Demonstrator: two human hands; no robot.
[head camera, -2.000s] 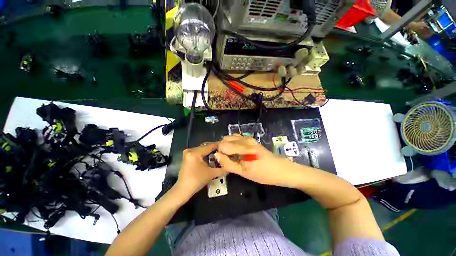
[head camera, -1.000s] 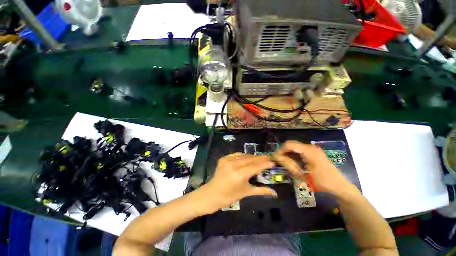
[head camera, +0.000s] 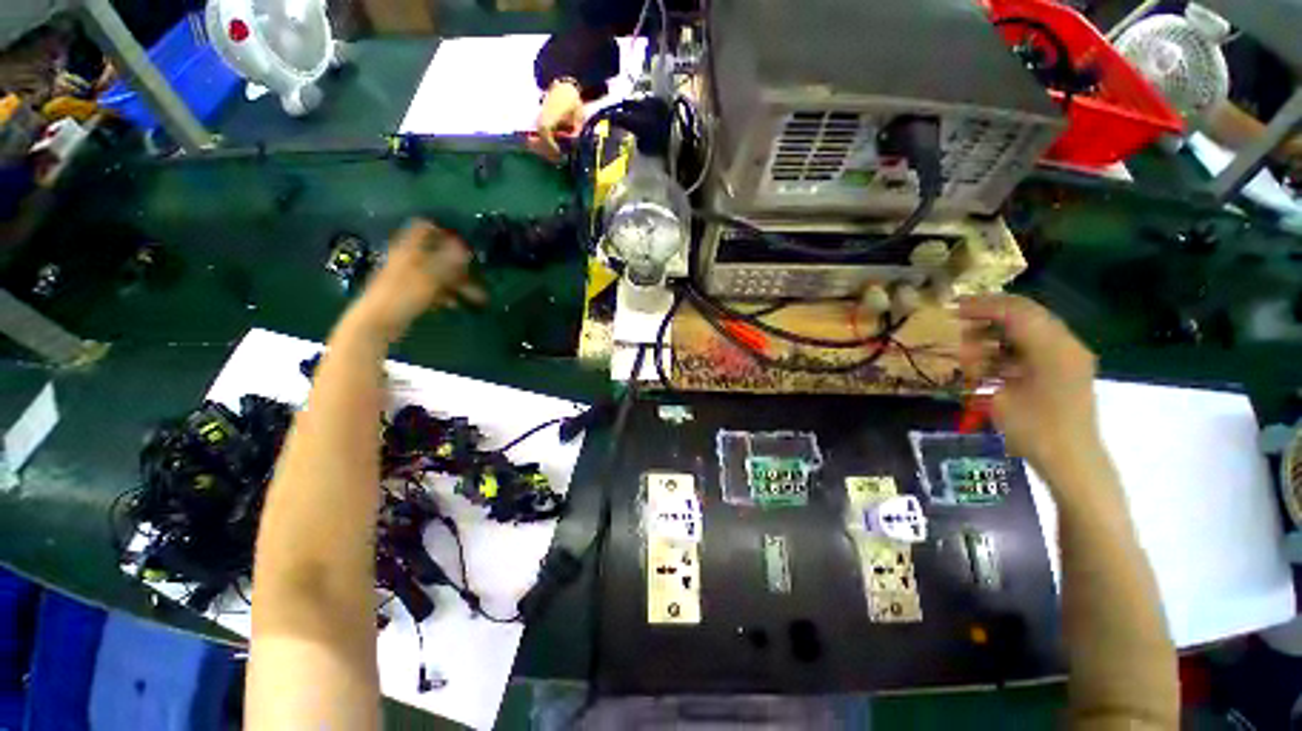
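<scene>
My left hand (head camera: 421, 274) is blurred over the green surface at the back left, fingers partly curled; a dark shape shows by its fingertips, and I cannot tell if it is held. My right hand (head camera: 1025, 369) is raised before the instruments' right side, with the red end of a tool (head camera: 975, 414) under its fingers. The black test board (head camera: 714, 650) carries two cream socket strips (head camera: 673, 571) (head camera: 892, 583), each with a white plug piece (head camera: 677, 518) (head camera: 898, 518), and green circuit modules (head camera: 778, 479) (head camera: 978, 480).
A tangled adapter pile (head camera: 214, 486) lies on the left white sheet. A glass bulb (head camera: 644, 232) and a vented grey unit (head camera: 871, 143) stand behind the board. Another white sheet (head camera: 1171, 500) lies right. A person's hand (head camera: 560, 114) shows at the back. A small adapter (head camera: 347, 257) lies back left.
My hands have parted from above the board: the left reached to the back left, the right rose to the right. The socket strips are uncovered. Another person's hand has come into view.
</scene>
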